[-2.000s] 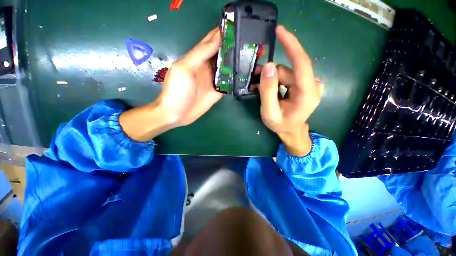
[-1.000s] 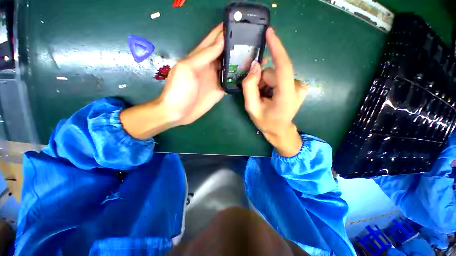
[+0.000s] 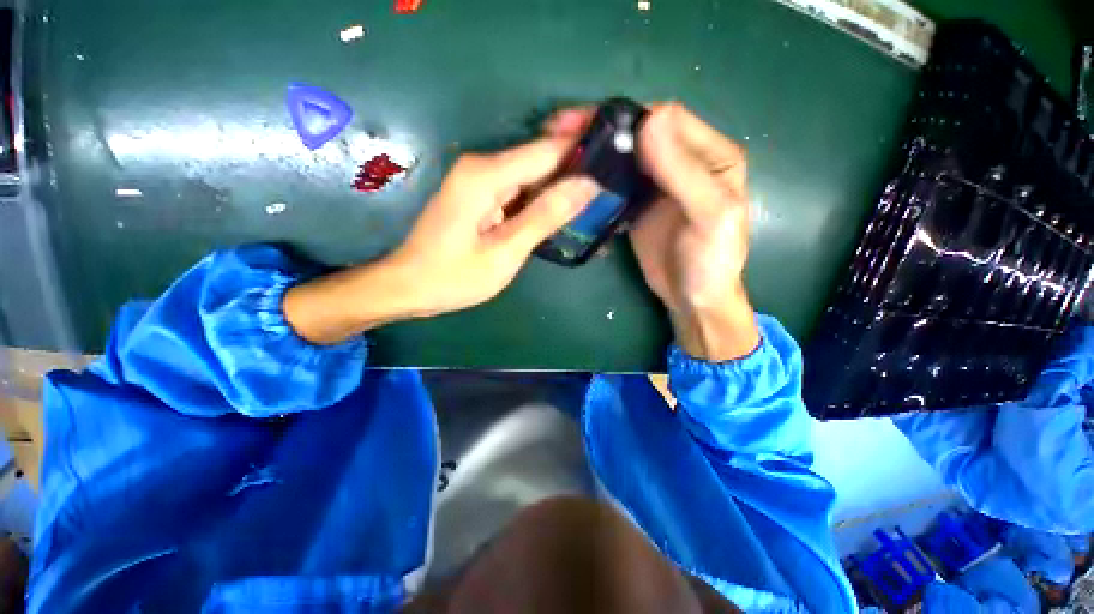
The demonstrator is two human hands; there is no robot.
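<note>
A dark phone unit (image 3: 608,198) is held tilted above the green bench (image 3: 480,342), its top leaning to the right. It looks closed, with a bright spot near its top and a blue-green area low down; it is slightly blurred. My left hand (image 3: 486,222) grips its left side, thumb across the lower face. My right hand (image 3: 702,198) grips its upper right side, fingers bent around the edge. Whether the black rear housing sits flush all round cannot be told.
A blue-violet triangle (image 3: 318,114) and a cluster of small red parts (image 3: 379,173) lie left of my hands. White scraps (image 3: 352,32) lie farther left. A glossy black blister tray (image 3: 960,276) stands at right. A whitish rail (image 3: 876,24) runs at the back. Another person's blue sleeve (image 3: 1020,456) shows at lower right.
The rear housing, first apart beside the open unit, now lies over it. The phone has moved nearer to me and tilted clockwise. My left thumb has come onto its face, and my right hand has shifted right.
</note>
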